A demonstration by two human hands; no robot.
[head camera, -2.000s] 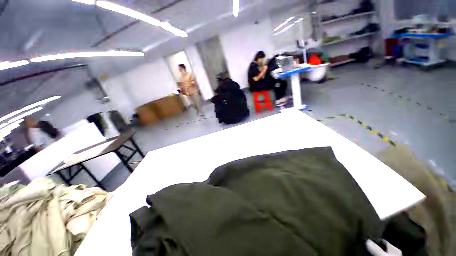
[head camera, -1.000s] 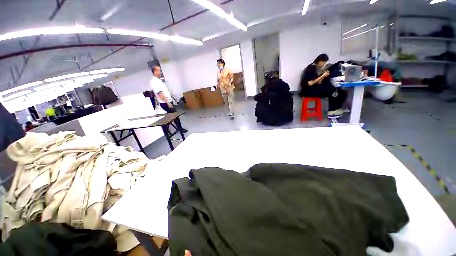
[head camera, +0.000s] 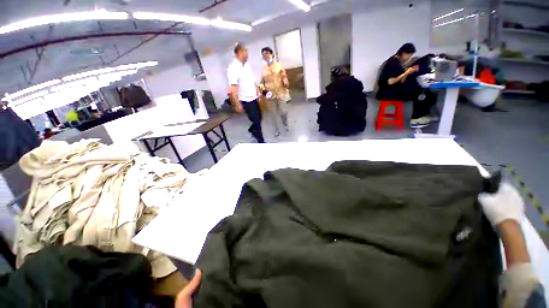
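Observation:
A dark green jacket [head camera: 361, 228] lies spread and wrinkled over the near part of the white table [head camera: 283, 154], with a small pale spot near its middle. My right hand [head camera: 502, 204], in a white glove, is at the jacket's far right corner with its fingers closed on the cloth. My left hand [head camera: 189, 291], bare, is at the jacket's lower left edge. Only its thumb side shows at the picture's bottom, and its other fingers are hidden, so I cannot tell whether it grips the cloth.
A cream garment heap [head camera: 102, 198] stands left of the table, with a dark green pile [head camera: 78, 280] below it. Two people stand beyond a brown table [head camera: 210, 125]. A black bundle [head camera: 342, 103] and a seated person on a red stool [head camera: 390, 114] are behind the table.
The jacket is spread wider and further up the table. My right hand has come into clear view at its right corner. My left hand shows more. The two standing people are closer together.

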